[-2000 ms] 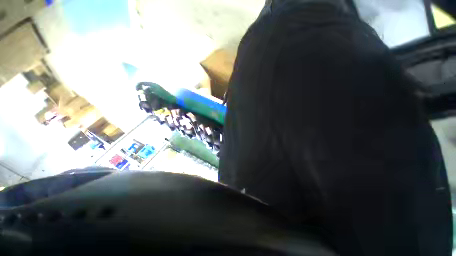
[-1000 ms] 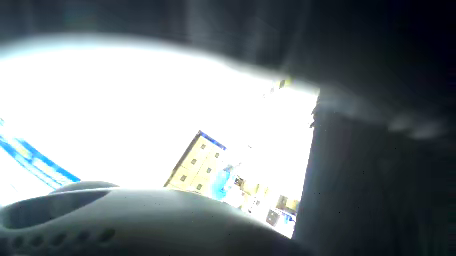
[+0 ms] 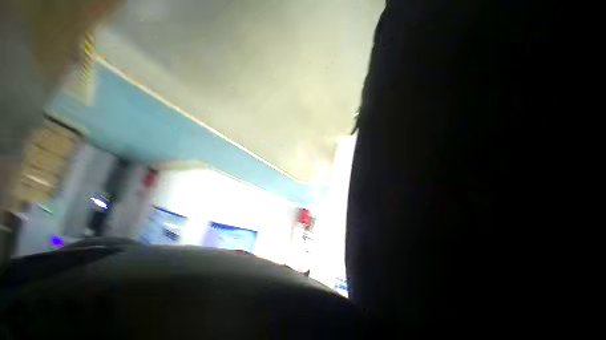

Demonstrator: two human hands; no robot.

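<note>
No hand shows in the head view. A large black area (image 3: 478,166), too dark to make out, fills the right side; it may be clothing. A smooth dark curved thing (image 3: 199,285) lies along the lower edge, close to the lens; it may be a strap or part of the headgear. No held or worked thing can be seen.
The view is tilted and blurred. A grey floor (image 3: 246,73) with a pale-blue band (image 3: 153,119) runs across the top and middle. Stacked cartons (image 3: 48,159) stand at the left. Two bluish screens or boards (image 3: 229,236) and a small red thing (image 3: 304,218) show far off.
The view has swung from the bright, washed-out scene to the floor and blue band. The black area covers the right side, and the dark band across the top is gone.
</note>
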